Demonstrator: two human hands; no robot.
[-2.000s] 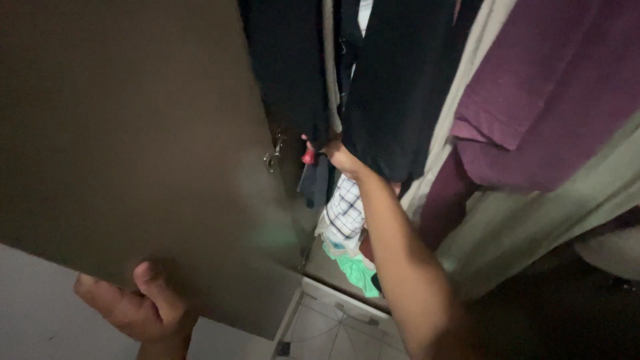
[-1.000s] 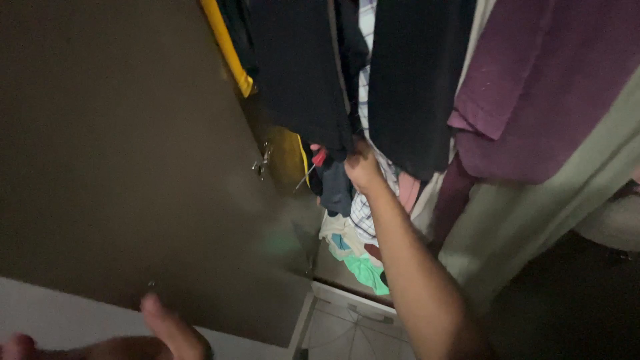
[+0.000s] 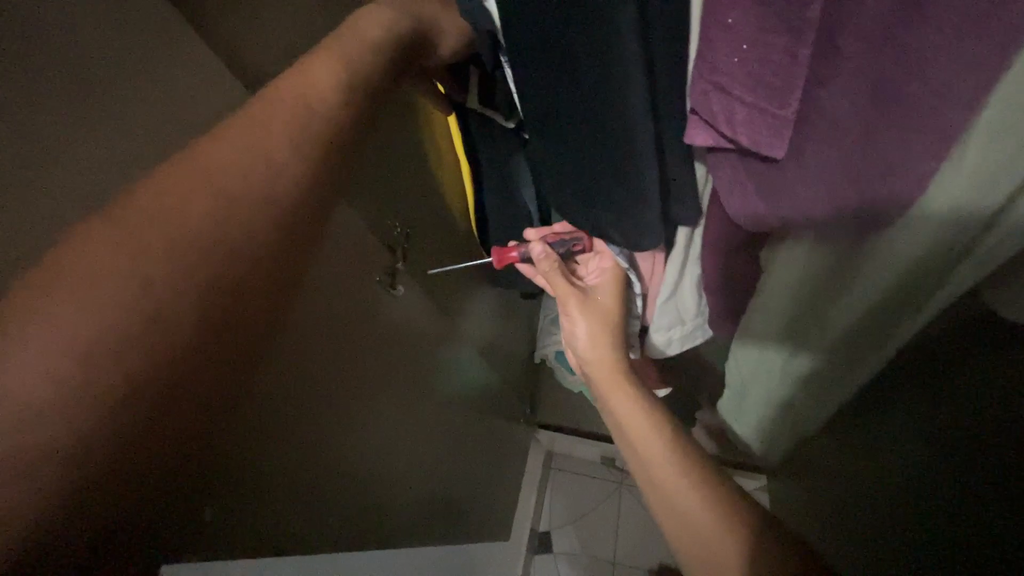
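Note:
My right hand (image 3: 584, 280) holds a screwdriver (image 3: 544, 250) by its red and dark handle, the metal shaft pointing left toward the cabinet door. The arm reaches in from the lower right, below hanging dark clothes (image 3: 592, 120). My left hand (image 3: 444, 40) is at the top, against the dark garments; its fingers are mostly in shadow, and whether they grip the cloth cannot be told. Left of the screwdriver tip, a metal hinge (image 3: 394, 260) sits on the dark door panel (image 3: 360, 448).
A yellow-edged garment (image 3: 462, 172) hangs behind the left hand. Purple cloth (image 3: 864, 120) and pale green cloth (image 3: 848, 320) hang at the right. Folded clothes (image 3: 552, 328) lie low in the cabinet. White floor tiles (image 3: 584, 512) show beneath.
My left hand has moved from the door's lower edge up to the hanging clothes. The screwdriver, partly hidden among the clothes before, now shows in my right hand in front of them.

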